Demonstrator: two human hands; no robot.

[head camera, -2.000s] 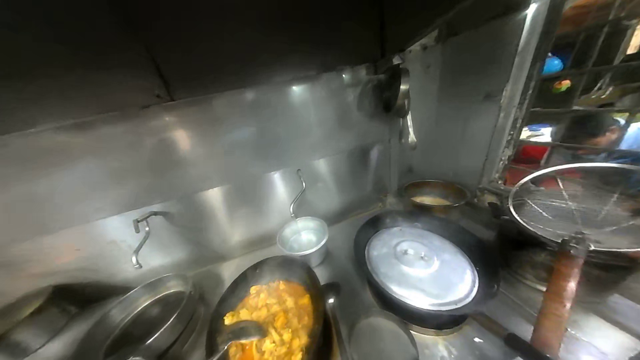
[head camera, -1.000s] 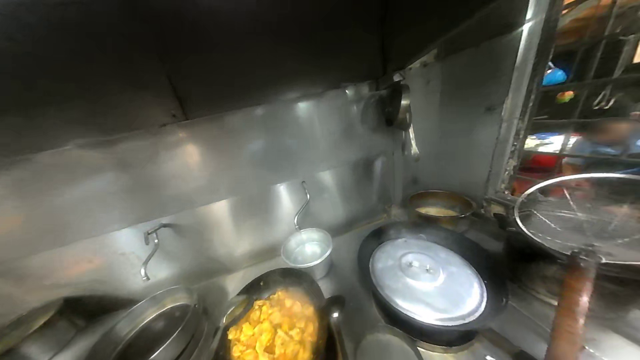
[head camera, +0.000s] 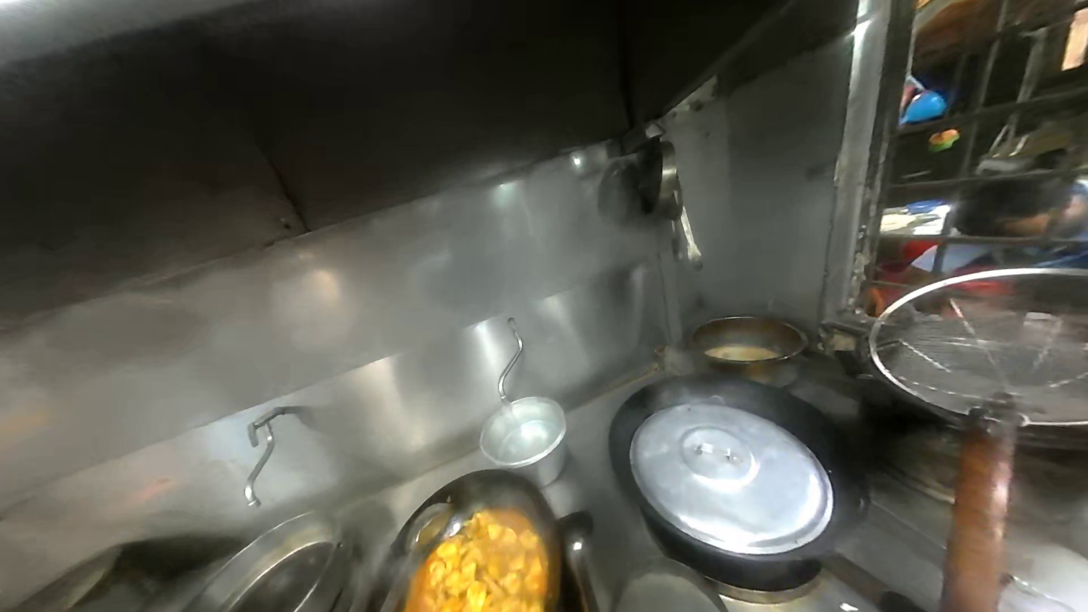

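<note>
Neither my left hand nor my right hand shows in the head view. At the lower middle, a dark wok point(head camera: 557, 544) holds chunky food in orange sauce point(head camera: 484, 565). A metal ladle bowl point(head camera: 433, 527) rests at the food's upper left edge; its handle is hidden or out of view. Behind the wok, a metal pot point(head camera: 523, 438) of clear liquid stands under a curved tap point(head camera: 511, 361). Right of them, a flat metal lid point(head camera: 731, 476) sits inside a larger black wok point(head camera: 633, 404).
A wire strainer point(head camera: 1011, 276) with a wooden handle point(head camera: 977, 518) lies at the right over a dark pan. A metal bowl point(head camera: 748, 327) stands in the back corner. Another tap point(head camera: 263, 450) and a round pan point(head camera: 280, 544) are at left. Beyond the grille is a person point(head camera: 1020, 212).
The ladle, earlier low at the left of the food, now shows at the food's upper left. The food's heap in the wok has shifted.
</note>
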